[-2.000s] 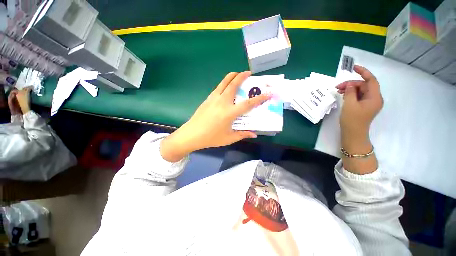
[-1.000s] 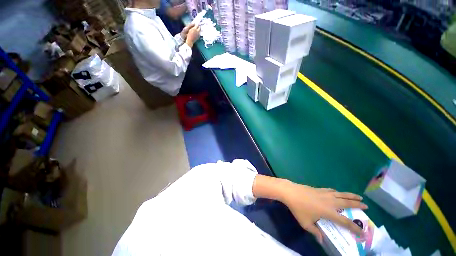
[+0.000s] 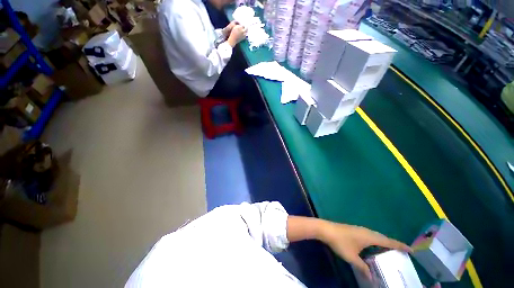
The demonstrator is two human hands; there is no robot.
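Note:
My left hand (image 3: 355, 242) reaches in at the bottom right, its thumb and fingers around a white box (image 3: 399, 271). The box is cut off by the bottom edge and a plain white side faces up. An open white box (image 3: 448, 253) with a coloured side and a round black print stands just right of it, its inside facing me. A small skin-coloured patch (image 3: 435, 286) shows at the bottom edge beside the held box; it may be a fingertip of my right hand, the rest of which is out of the picture.
White boxes (image 3: 360, 64) are stacked on the green bench (image 3: 349, 169), with paper scraps (image 3: 276, 73) and tall pink-white stacks (image 3: 298, 34) nearby. Another person (image 3: 194, 50) in white works at the bench's far left. A red stool (image 3: 220, 118) and cartons (image 3: 45, 197) stand on the floor.
The view has swung left along the bench. The held box has turned from its printed face to a plain side. My right hand, earlier raised with a label, has left clear view.

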